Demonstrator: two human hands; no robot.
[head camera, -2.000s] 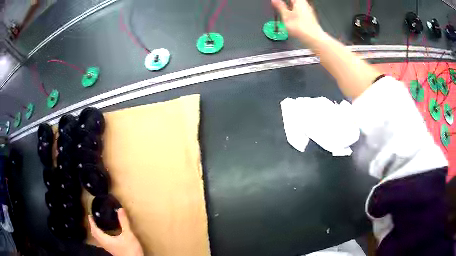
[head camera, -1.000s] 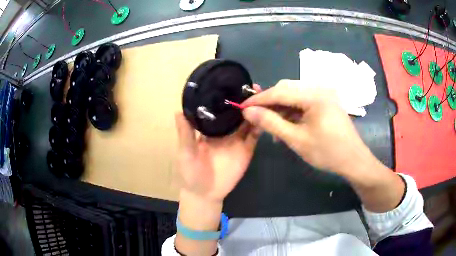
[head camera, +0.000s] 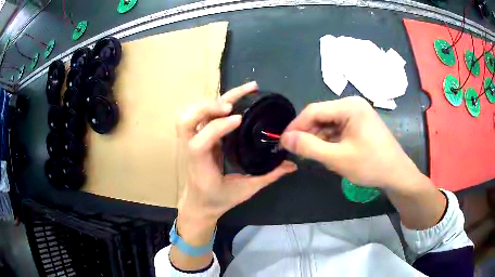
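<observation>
A round black plastic housing (head camera: 260, 130) is held in my left hand (head camera: 209, 146), fingers around its left side and thumb under its lower edge. My right hand (head camera: 347, 143) pinches lead wires (head camera: 272, 136) at the fingertips. Their red and bare silvery ends point at the middle of the housing's face; whether they touch it I cannot tell. A green circuit board (head camera: 360, 190) hangs just below my right hand, partly hidden by it. The housing's studs are not clearly seen.
Stacked black housings (head camera: 102, 114) stand at the left beside and on a cardboard sheet (head camera: 157, 113). A crumpled white wipe (head camera: 366, 67) lies right of centre. A red sheet (head camera: 445, 146) holds wired green boards (head camera: 452, 90). A metal rail (head camera: 260, 6) and conveyor run behind. A black crate (head camera: 65, 238) is at lower left.
My left hand has taken a housing from the stacks' side and brought it to the centre. It has since turned and shifted right. My right hand came back from the conveyor with a wired board.
</observation>
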